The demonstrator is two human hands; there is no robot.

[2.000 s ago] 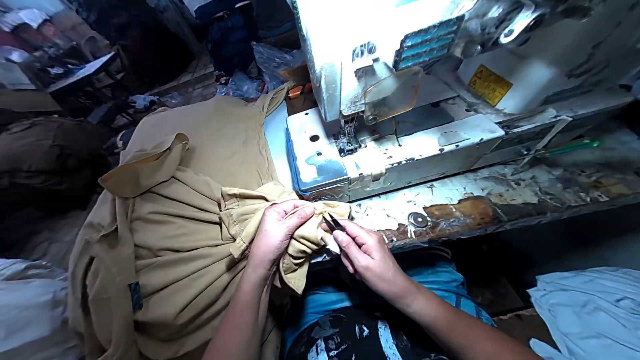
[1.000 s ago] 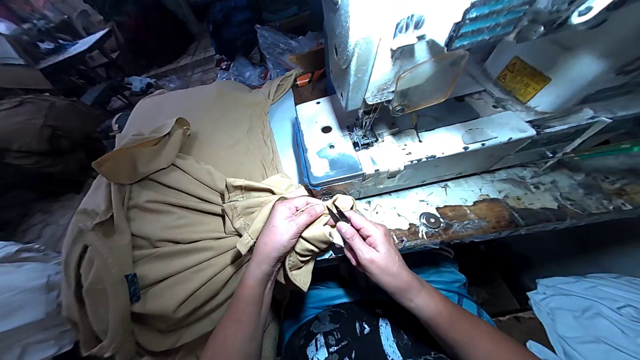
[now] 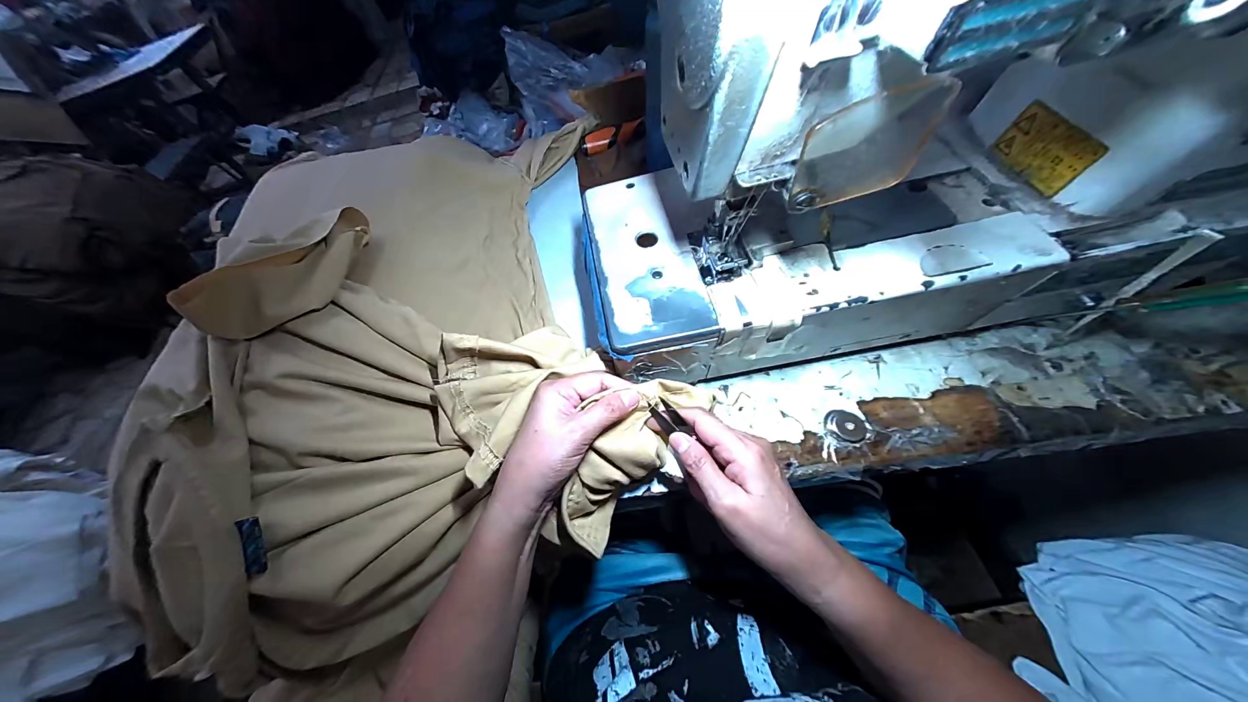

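A tan collared garment [image 3: 351, 448] lies gathered in folds on the left, its collar turned up and a small dark tag on it. My left hand [image 3: 563, 434] pinches a bunched edge of the cloth between thumb and fingers. Close against its fingertips, my right hand [image 3: 736, 478] holds a small dark tool, perhaps thread snips [image 3: 673, 419], with its tip at the cloth. Just beyond both hands stands an industrial sewing machine [image 3: 829, 302], its needle and presser foot area over a worn metal bed.
The worn table edge [image 3: 936, 414] with peeling paint and a round metal piece [image 3: 846, 425] runs right of my hands. Pale blue cloth [image 3: 1146, 604] lies at lower right, white cloth [image 3: 49, 565] at far left. Plastic bags [image 3: 546, 83] are heaped behind the garment.
The view has shifted somewhat since the first frame. My hands stay close together at the bunched cloth, the dark tool still in the right one.
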